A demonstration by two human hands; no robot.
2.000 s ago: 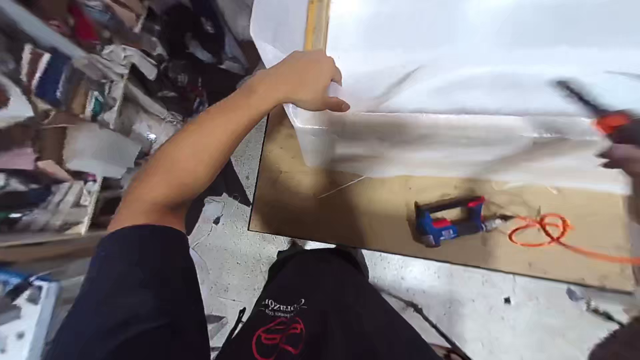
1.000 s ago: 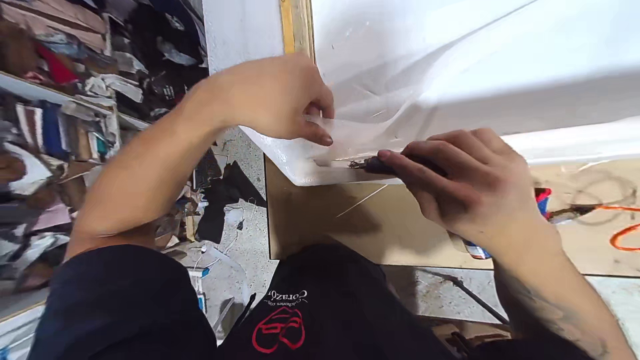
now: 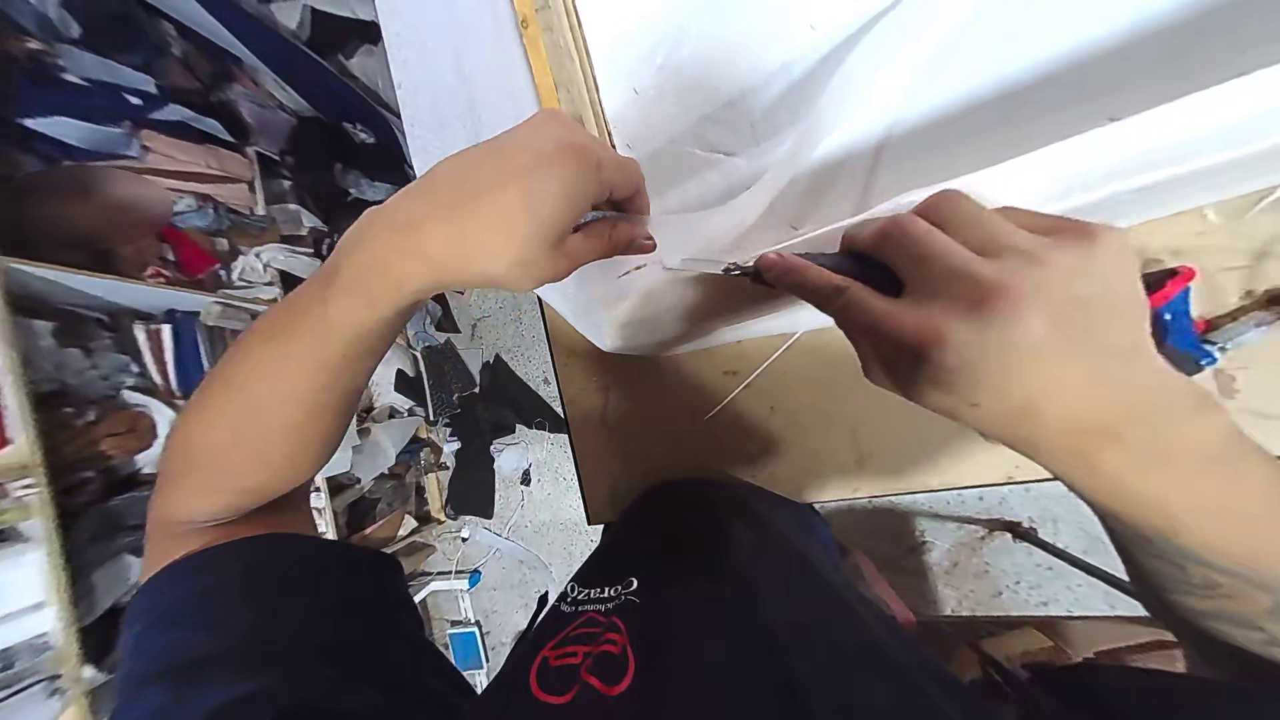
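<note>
Thin white sheet material [image 3: 740, 180] lies over a frame with a wooden rail [image 3: 565, 60], its loose edge hanging onto the brown board. My left hand [image 3: 540, 205] pinches this sheet near the frame's corner between thumb and fingers. Just to the right, my right hand [image 3: 980, 290] grips a dark-handled utility knife [image 3: 850, 268], its blade pointing left and touching or very near the sheet. Partly hidden behind my right hand is a blue and red air-powered tool [image 3: 1180, 320], lying on the board.
The brown board [image 3: 660, 420] ends close to my body. A thin pale strip [image 3: 750, 378] lies on it. Shelves [image 3: 140, 280] crammed with fabric pieces stand at the left. Black scraps [image 3: 475, 430] litter the speckled floor. A dark cable or hose [image 3: 1060, 555] runs at lower right.
My right hand with the knife has come in from the far right to beside my left hand. The sheet's edge near the corner is now pulled up and bunched.
</note>
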